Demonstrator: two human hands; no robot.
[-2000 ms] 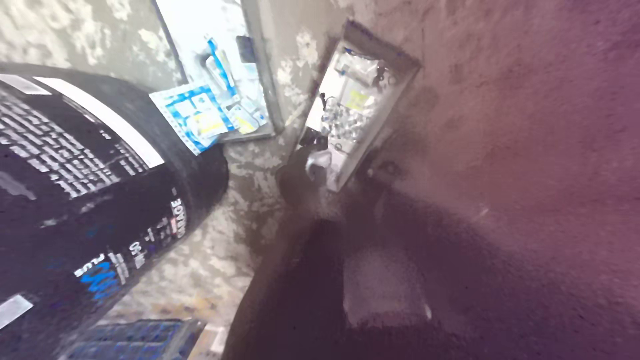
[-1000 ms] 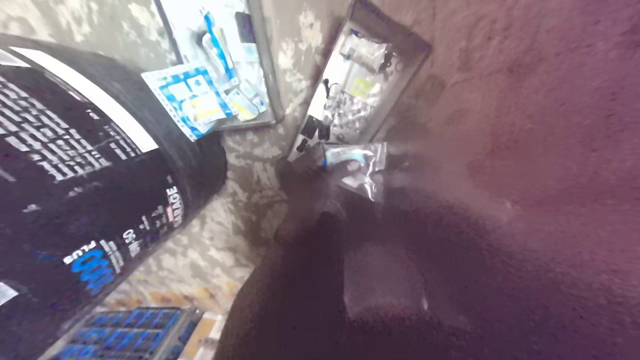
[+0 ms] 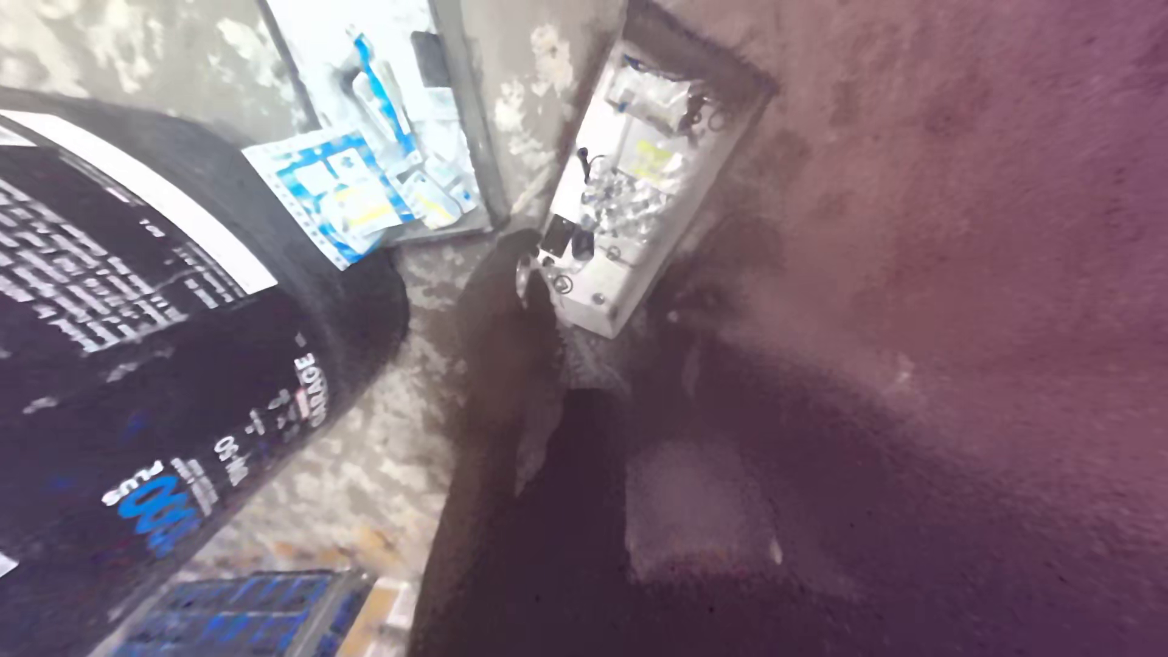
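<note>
My left hand [image 3: 511, 315] is a dim shape at the lower left corner of a narrow white tray [image 3: 589, 315]. A crumpled clear plastic bag [image 3: 584, 356] lies against its fingers, just below the tray. On the other side of the bag, my right hand [image 3: 698, 306] is blurred in dark shadow, and its fingers cannot be made out. Small clear packets [image 3: 648, 96], a heap of small shiny parts [image 3: 625, 205] and a few dark pieces [image 3: 558, 235] lie in the tray.
A large black drum [image 3: 182, 365] bearing writing fills the left side. Behind it stands an open container [image 3: 488, 182] with blue-and-white packets [image 3: 338, 192]. A blue and grey slotted case [image 3: 228, 616] sits at the lower left. A reddish-purple surface [image 3: 958, 228] spans the right.
A clear bag stood out in front of the tray's lower end one second ago. That end now shows, and the bag is lower, between my hands. My left hand appears farther up beside the tray.
</note>
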